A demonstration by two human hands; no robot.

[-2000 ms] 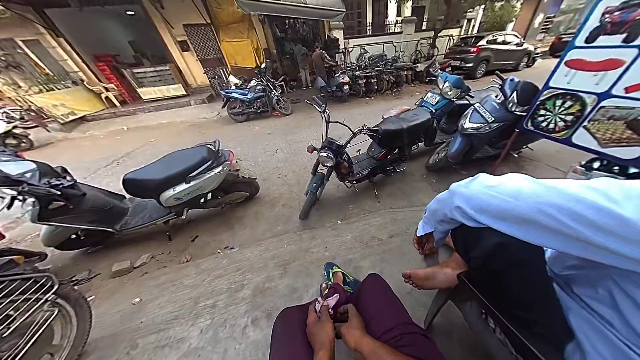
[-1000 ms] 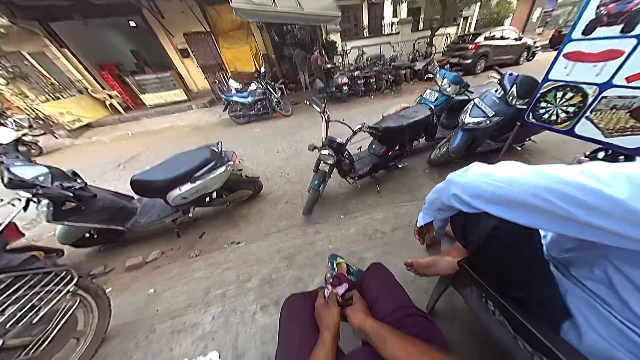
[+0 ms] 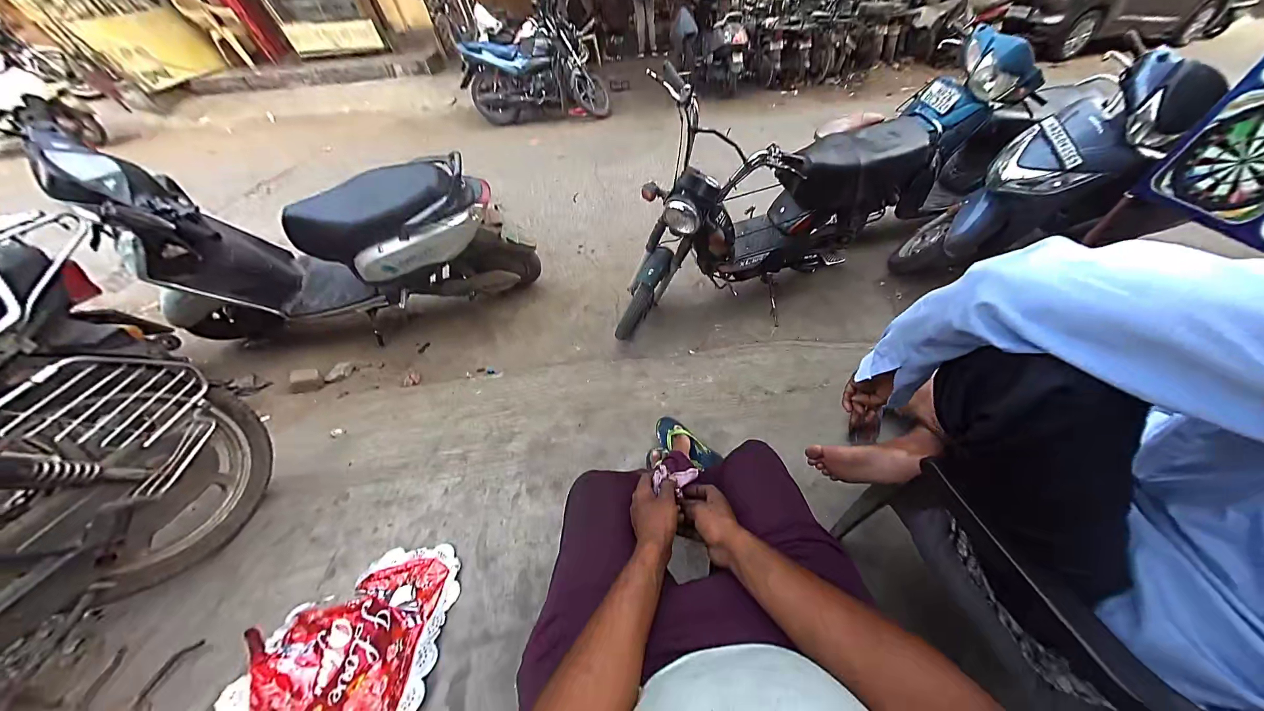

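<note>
Between my knees, in maroon trousers (image 3: pixel 602 563), both hands are close together around a small pink and white cloth-like piece (image 3: pixel 675 476). My left hand (image 3: pixel 655 513) has its fingers closed on the piece's lower left side. At its lower right, my right hand (image 3: pixel 713 518) has bent fingers; whether it grips the piece or something dark beneath is too small to tell. A blue and yellow-green sandal (image 3: pixel 691 442) shows on a foot just beyond them. On the ground to the left lies a red printed item with a white scalloped edge (image 3: pixel 365 632).
A person in a light blue sleeve (image 3: pixel 1086 296) sits close on my right in a dark chair (image 3: pixel 987 583). Ahead are a parked moped (image 3: pixel 750 222) and a grey scooter (image 3: pixel 375 227). A motorcycle wheel (image 3: pixel 197 494) stands at the left, a blue scooter (image 3: pixel 1047 178) at the right.
The view has tilted down, bringing the red item with the white edge into sight. My hands stay together around the pink and white piece.
</note>
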